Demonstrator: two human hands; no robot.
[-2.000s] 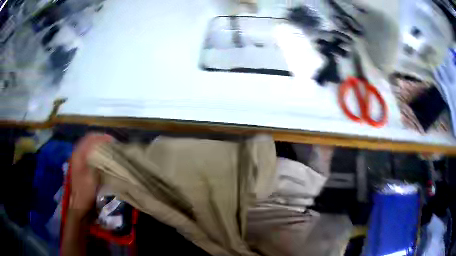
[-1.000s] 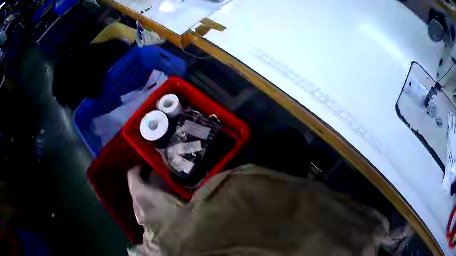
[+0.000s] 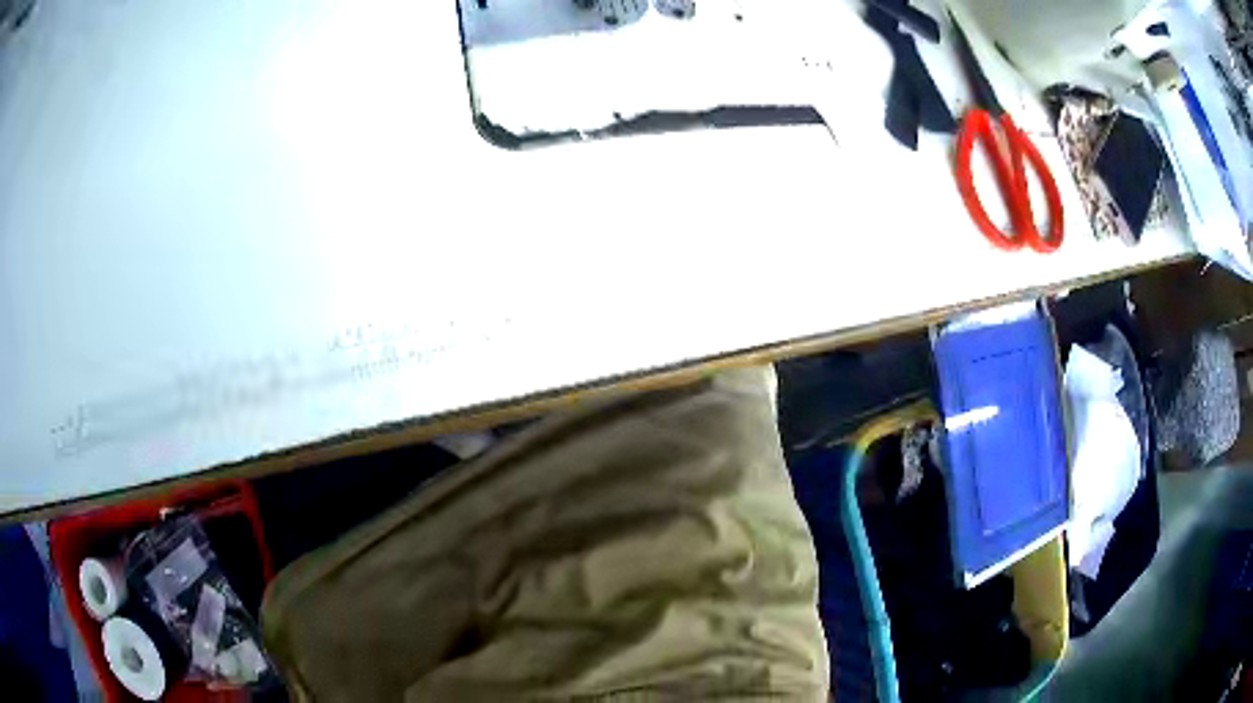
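No hand is in view. The khaki lap cloth (image 3: 605,549) lies over the wearer's legs below the table edge. The white machine table (image 3: 316,234) spans the upper part, with a printed ruler along its wooden front edge. The sewing machine's bed plate (image 3: 646,83) is cut off by the top edge. Scissors (image 3: 1011,181) with red-orange handles lie at the right of the table, blades pointing up and away. Black strips (image 3: 912,85) lie just left of the scissors.
A red basket (image 3: 256,529) at lower left holds two white rolls (image 3: 135,657) and bagged labels (image 3: 199,597). Right of the lap, a blue lid (image 3: 1007,440) lies on a yellow and light-blue bin (image 3: 866,563) with black cloth. Patterned and black cloth (image 3: 1127,172) lies at the table's right.
The view has swung from the left-side baskets back to the right, showing the scissors and bin again. The hand seen at lower left two seconds ago is out of view.
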